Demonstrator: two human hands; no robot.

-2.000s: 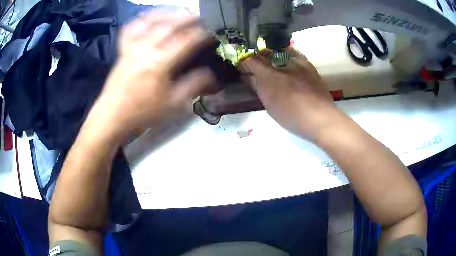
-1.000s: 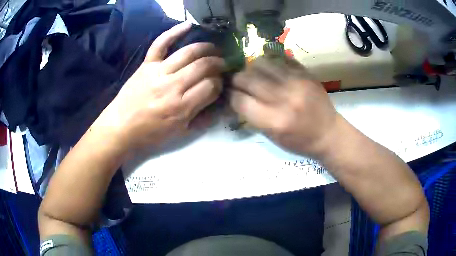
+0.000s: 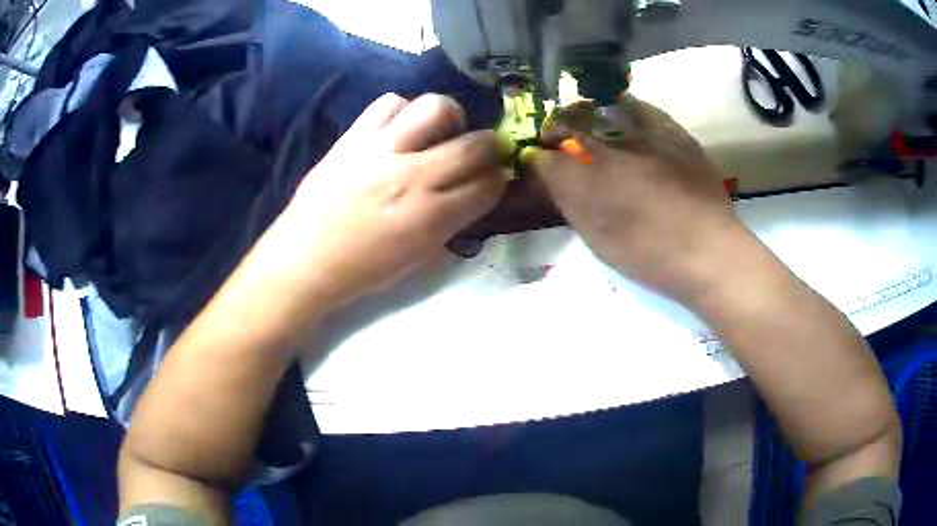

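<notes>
The dark garment (image 3: pixel 185 185) lies bunched left of the machine head, with pale panels showing in it, and part of it runs up to the needle area. My left hand (image 3: pixel 411 195) is on the dark cloth just left of the needle, fingers bent over it. My right hand (image 3: pixel 642 185) is just right of the presser foot (image 3: pixel 524 113), its fingertips at the cloth edge and partly hidden by the machine head. The needle area is lit yellow-green. The exact cloth edge between my fingers is hidden.
The white-grey machine arm (image 3: pixel 760 31) crosses the top. Black-handled scissors (image 3: pixel 783 87) lie behind it on the cream bed (image 3: pixel 709 103). The white table (image 3: pixel 493 360) curves across the front. Blue mesh crates (image 3: pixel 912 411) stand below its edge at right.
My left hand has moved from a blurred, raised position down onto the cloth beside the needle. My right hand has shifted from in front of the needle back to its right side.
</notes>
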